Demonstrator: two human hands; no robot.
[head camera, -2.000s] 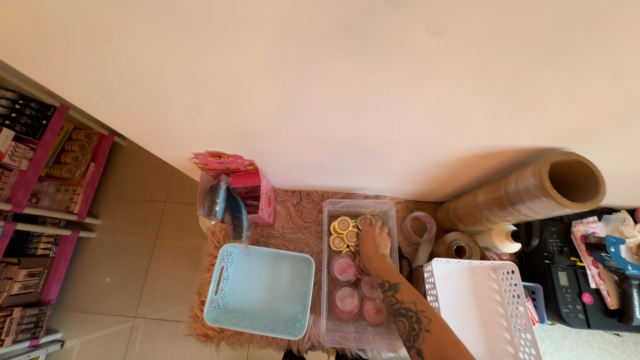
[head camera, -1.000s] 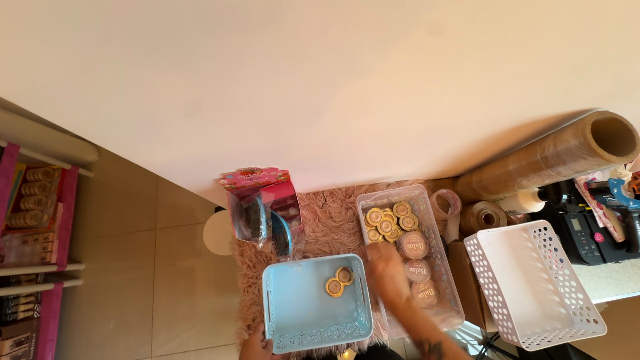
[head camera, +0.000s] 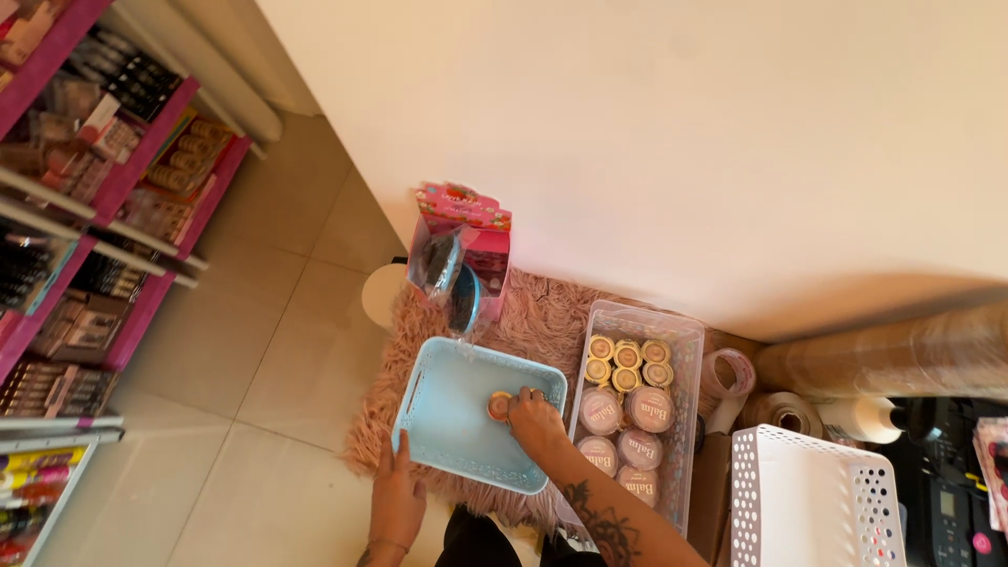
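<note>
My right hand (head camera: 535, 421) reaches into the light blue plastic basket (head camera: 449, 409), its fingers at a small round gold-rimmed container (head camera: 499, 406); whether they grip it is not clear. My left hand (head camera: 396, 492) rests at the basket's lower left rim, fingers against its outside. Just right of the basket, a clear plastic bin (head camera: 691, 394) holds several gold-rimmed round containers (head camera: 627, 356) at its far end and larger pink round containers (head camera: 650, 408) nearer me.
A pink shaggy rug (head camera: 551, 307) lies under basket and bin. Behind stands a pink display box (head camera: 496, 256) with blue-edged items. At right are a white perforated basket (head camera: 815, 504), a tape roll (head camera: 728, 372), a large wrapped roll (head camera: 890, 350) and a black printer (head camera: 945, 488). Stocked shelves (head camera: 150, 323) stand left.
My right hand has moved left from the clear bin into the blue basket. My left hand now shows more fully at the basket's rim. The basket was bare two seconds ago. The view has shifted.
</note>
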